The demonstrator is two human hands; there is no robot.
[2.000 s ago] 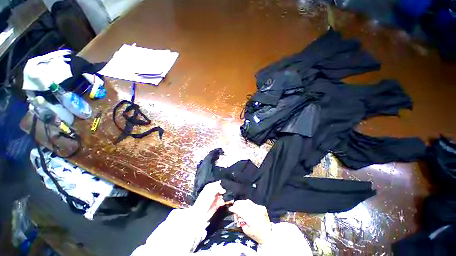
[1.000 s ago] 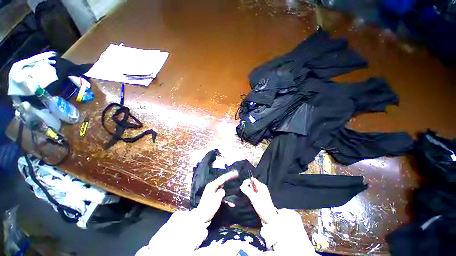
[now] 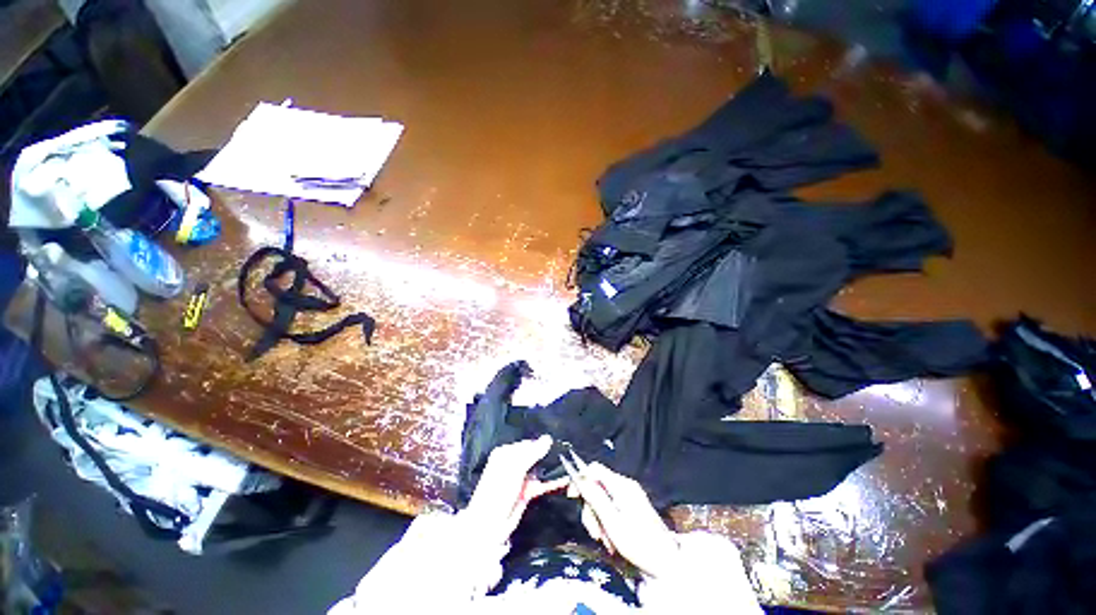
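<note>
A black garment (image 3: 769, 463) lies at the near table edge, with one long sleeve or leg stretched to the right. My left hand (image 3: 514, 475) pinches its cloth near the edge. My right hand (image 3: 611, 505) is just to the right and holds small metallic snips (image 3: 567, 459), their tips pointing at the cloth by my left fingers. Any thread between the fingertips is too small to tell.
A pile of black garments (image 3: 769, 240) lies mid-table to the right; another black heap (image 3: 1034, 481) is at the far right. Paper sheets (image 3: 301, 154), a black strap (image 3: 289, 300), a yellow tool (image 3: 195, 309), a plastic bottle (image 3: 144, 262) and a white bundle (image 3: 72, 174) are at left.
My hands have come closer together at the cloth, and the snips now point toward my left fingers. The view has shifted slightly, so the table items appear farther left.
</note>
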